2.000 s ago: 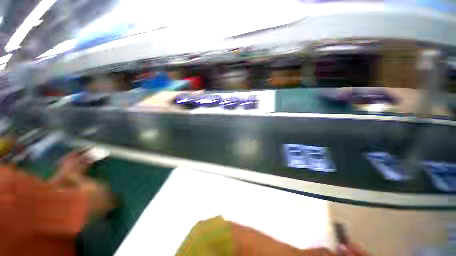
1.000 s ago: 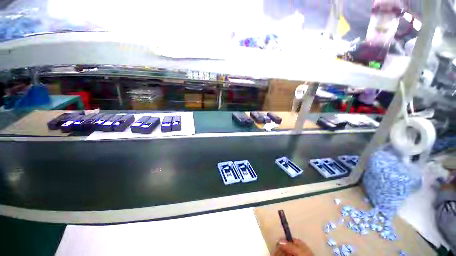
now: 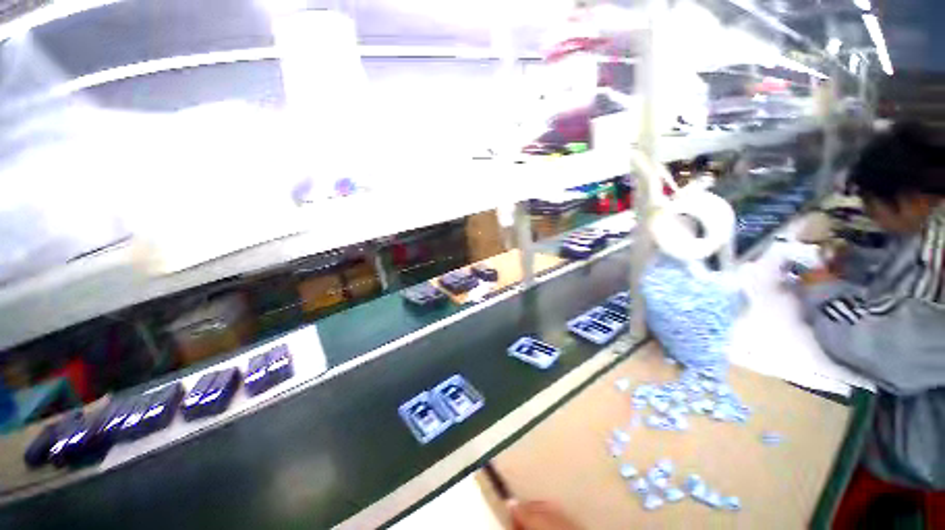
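Observation:
My right hand [image 3: 544, 514] shows only in part at the bottom edge, blurred, closed around a dark pen-like tool [image 3: 497, 480] that points up and left. Below and left of it is a corner of a white sheet [image 3: 456, 507]. Small light blue parts [image 3: 663, 484] lie loose on the brown board [image 3: 580, 445], to the right of my hand. A bulging clear bag of pale blue parts [image 3: 684, 311] stands at the board's far side. My left hand is out of the picture.
Blue housings [image 3: 441, 407] lie on the dark green belt [image 3: 311, 455], beyond its pale rail. Dark blocks [image 3: 145, 411] stand in rows across the belt. A white ring [image 3: 694, 225] hangs by the upright post [image 3: 641, 155]. A person in grey sleeves [image 3: 881, 321] sits at the right.
The view has swung right, so the board, bag and seated person show more fully. My right hand still holds the tool, now nearer the bottom edge.

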